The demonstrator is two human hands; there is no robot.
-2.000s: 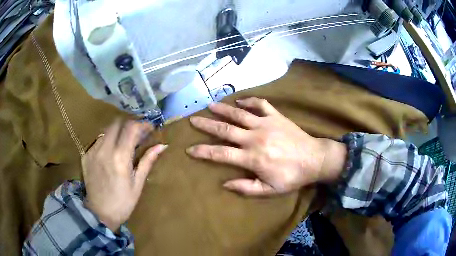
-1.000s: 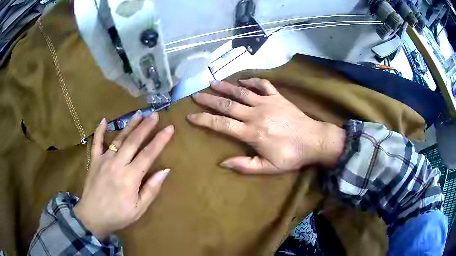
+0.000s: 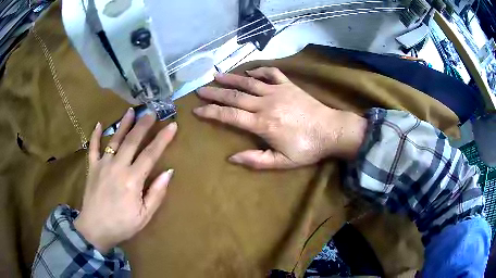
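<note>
The brown garment cloth (image 3: 217,217) lies flat across the machine bed and down the front. A pale stitched line (image 3: 62,100) runs down its left part. My left hand (image 3: 122,184) lies palm down on the cloth, fingers apart, fingertips just left of and below the presser foot (image 3: 165,110). A ring shows on one finger. My right hand (image 3: 283,122) lies palm down on the cloth to the right of the foot, fingers spread near the cloth's upper edge. A dark navy edge piece (image 3: 391,68) runs along the upper right of the cloth.
The white sewing machine head (image 3: 125,43) stands at the upper left, with white threads (image 3: 326,11) along its arm. Thread guides (image 3: 413,13) are at the upper right. A wooden edge (image 3: 465,57) and green plastic basket (image 3: 481,152) are at the right. Dark patterned cloth (image 3: 326,260) shows below.
My left hand has moved away from the foot, and its fingers have spread flat. My right hand and the cloth have shifted up and slightly left in view. A thin dark line now shows at lower centre.
</note>
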